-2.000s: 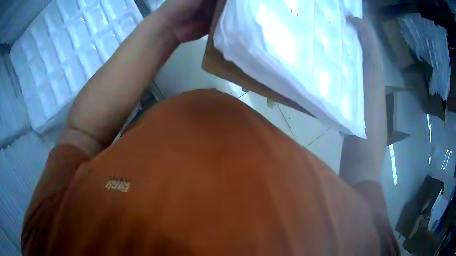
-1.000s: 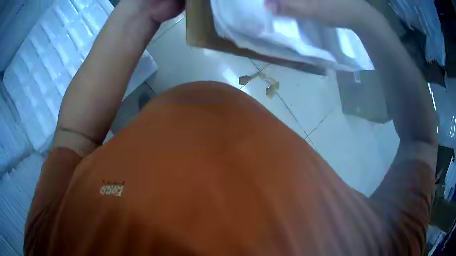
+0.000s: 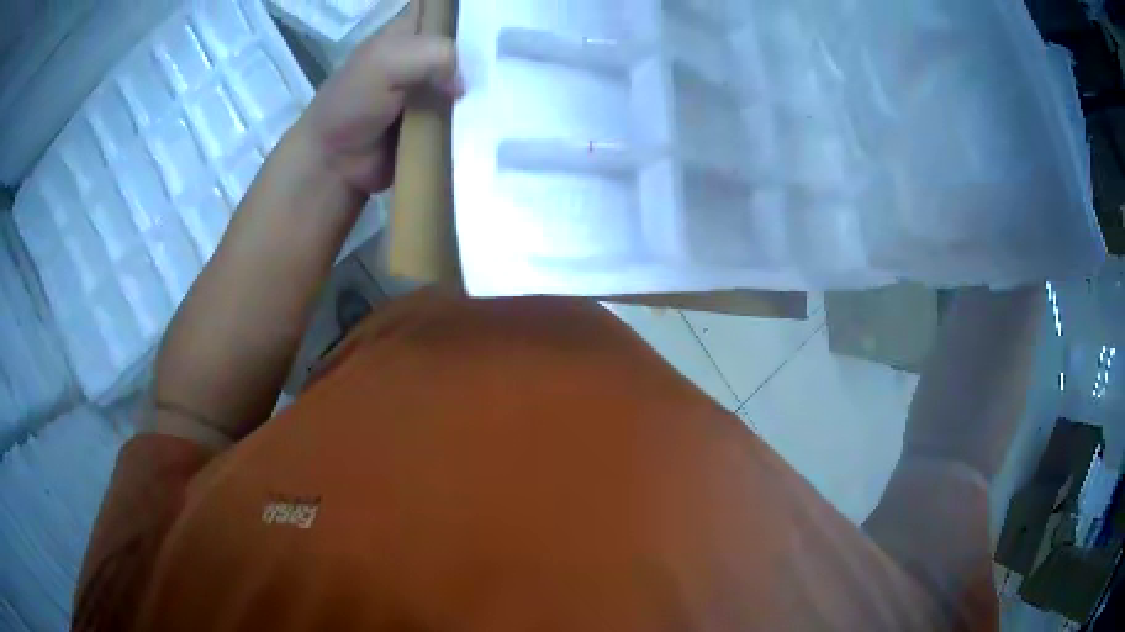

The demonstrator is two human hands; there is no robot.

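A white blister tray [image 3: 568, 204] with rectangular pockets lies at the top centre and right, close in front of my orange shirt. The brown carton [image 3: 426, 204] shows along the tray's left side and as a strip below it. My left hand [image 3: 376, 105] grips the carton's left edge, with the fingertips beside the tray. My right forearm rises at the right and passes behind the tray; my right hand is hidden.
White pocketed trays [image 3: 154, 198] lie at the left, above piles of thin white edges [image 3: 74, 519]. A brown box [image 3: 882, 324] sits on the glossy tiled floor [image 3: 790, 414]. Open brown cartons [image 3: 1049, 506] lie at the lower right.
The white tray has come lower and more of it shows, covering more of the carton. My left hand has moved down on the carton's edge. My right hand has gone out of sight behind the tray.
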